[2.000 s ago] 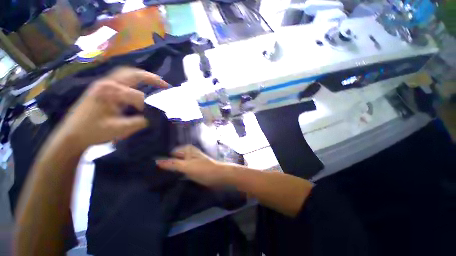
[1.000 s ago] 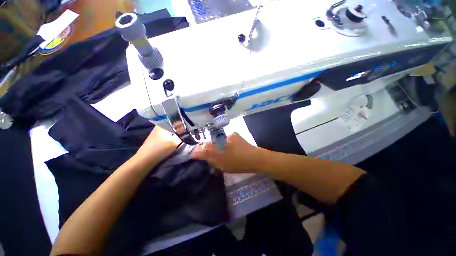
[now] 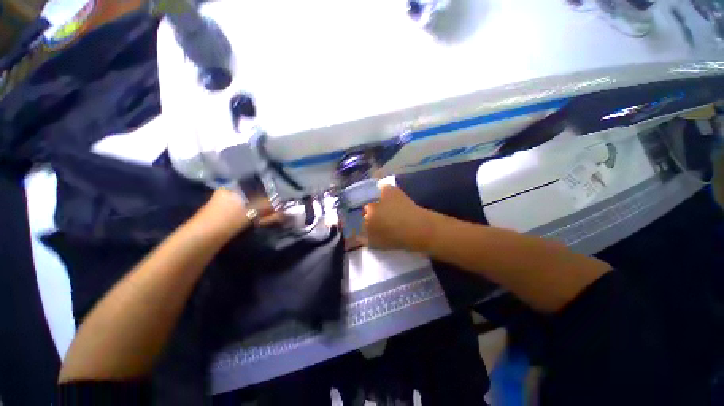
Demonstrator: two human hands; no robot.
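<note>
A dark part-sewn garment [image 3: 270, 277] lies bunched on the white table, left of and below the needle area of the white sewing machine [image 3: 333, 71]. My left hand [image 3: 242, 208] lies on the cloth at the left of the needle area, its fingertips partly hidden by the machine head. My right hand [image 3: 389, 218] is just right of the needle area, fingers bent behind the tension dial [image 3: 357, 194]; whether it holds cloth is hidden and blurred. A black cut panel [image 3: 448, 194] lies on the bed under the arm, right of my right hand.
More dark cloth [image 3: 87, 87] is piled behind and left of the machine head. A grey ruler strip [image 3: 389, 301] runs along the table's front edge. The control panel [image 3: 635, 103] is on the machine arm at right.
The view has moved closer to the machine. My hands, apart two seconds ago with the left raised, are down at the needle area. Since one second ago, my right hand has moved slightly right, off the garment's edge.
</note>
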